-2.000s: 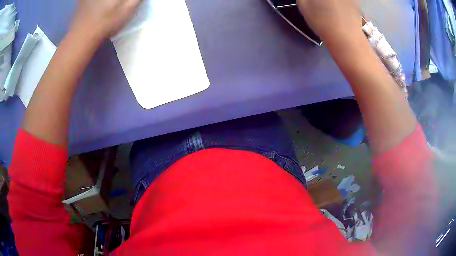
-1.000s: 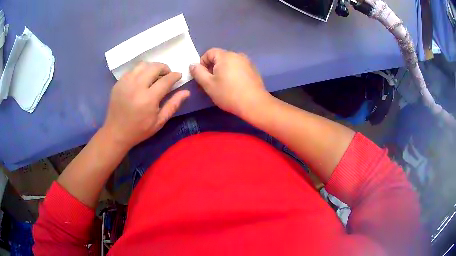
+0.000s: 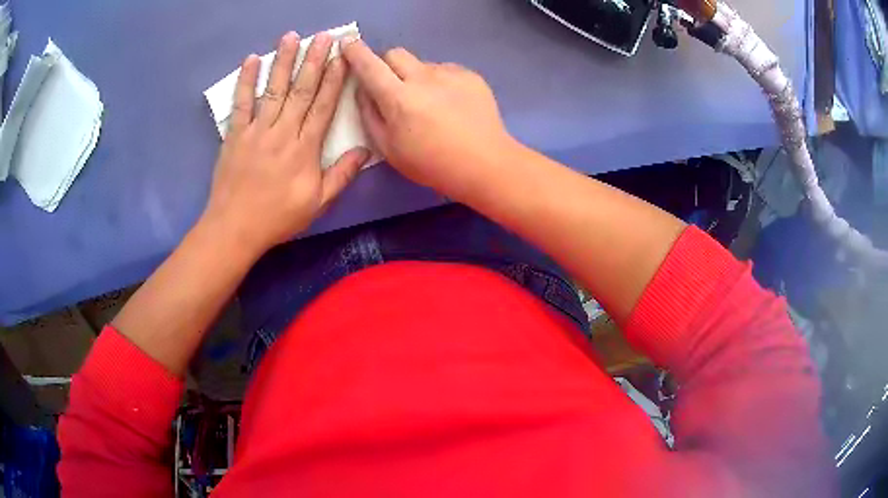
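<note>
The white pocket piece (image 3: 343, 130) lies on the blue-violet table cover (image 3: 487, 49), mostly hidden under my hands. Its folded band shows at the far edge. My left hand (image 3: 282, 146) lies flat on the piece with the fingers spread across the band and holds nothing in its grip. My right hand (image 3: 428, 112) is at the piece's right side, fingers curled, with its index fingertip on the far right corner. Whether the right hand pinches the cloth is hidden. The steam iron (image 3: 609, 19) stands at the top right, touched by neither hand, partly cut off.
The stack of pressed pieces (image 3: 60, 131) lies at the left of the table. The cloth-wrapped steam hose (image 3: 779, 92) runs from the iron off to the right. Hanging cloth (image 3: 862, 58) is at the far right. The table's near edge meets my waist.
Since one second ago my left hand has moved away from me and flattened over the folded band. My right hand has moved up to the far right corner. Earlier it was at the iron.
</note>
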